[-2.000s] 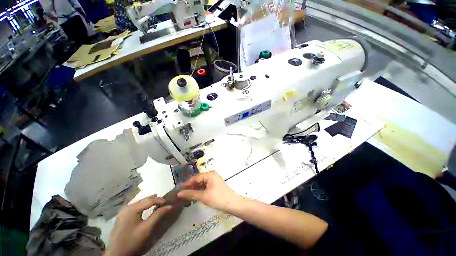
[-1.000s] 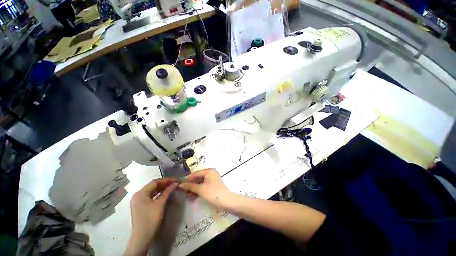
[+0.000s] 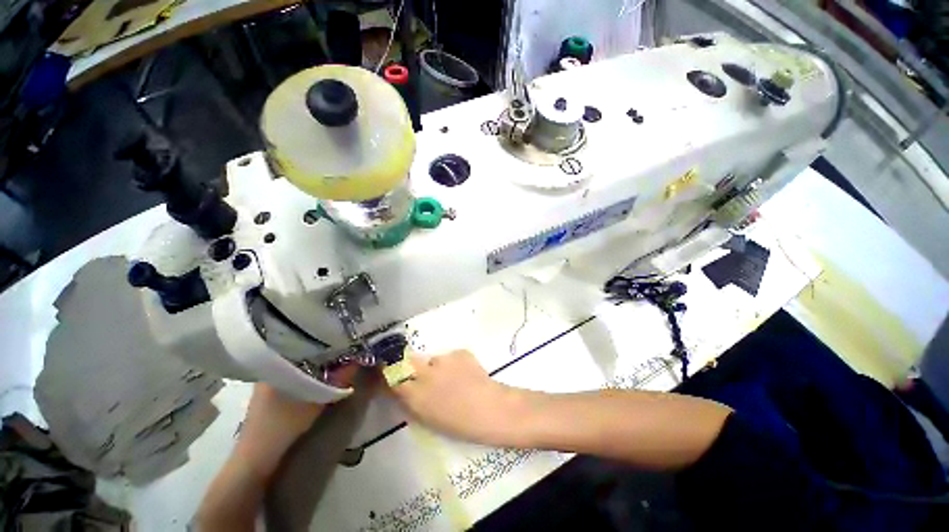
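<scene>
My left hand [image 3: 286,410] is under the front end of the white sewing machine head [image 3: 302,275], its fingertips beside the needle area and partly hidden by the head. My right hand [image 3: 450,387] is bent beside it, fingers close to the yellow part [image 3: 399,371] by the presser foot. The fingertips of both hands nearly meet. The small grey-brown piece between them is hidden, so their grip cannot be told. A grey-brown area lies between my forearms; whether fabric or shadow is unclear. The needle is hidden.
A fanned stack of grey cut panels [image 3: 125,374] lies left of the head, with a crumpled dark pile [image 3: 52,488] at the left edge. A thread spool [image 3: 338,135] stands on the head. Black cord [image 3: 666,301] and dark scraps [image 3: 739,267] lie right.
The view has moved closer to the machine head. Both hands have moved in to the needle area, and the left fingertips have gone partly under the head. The small piece pinched earlier is now hidden.
</scene>
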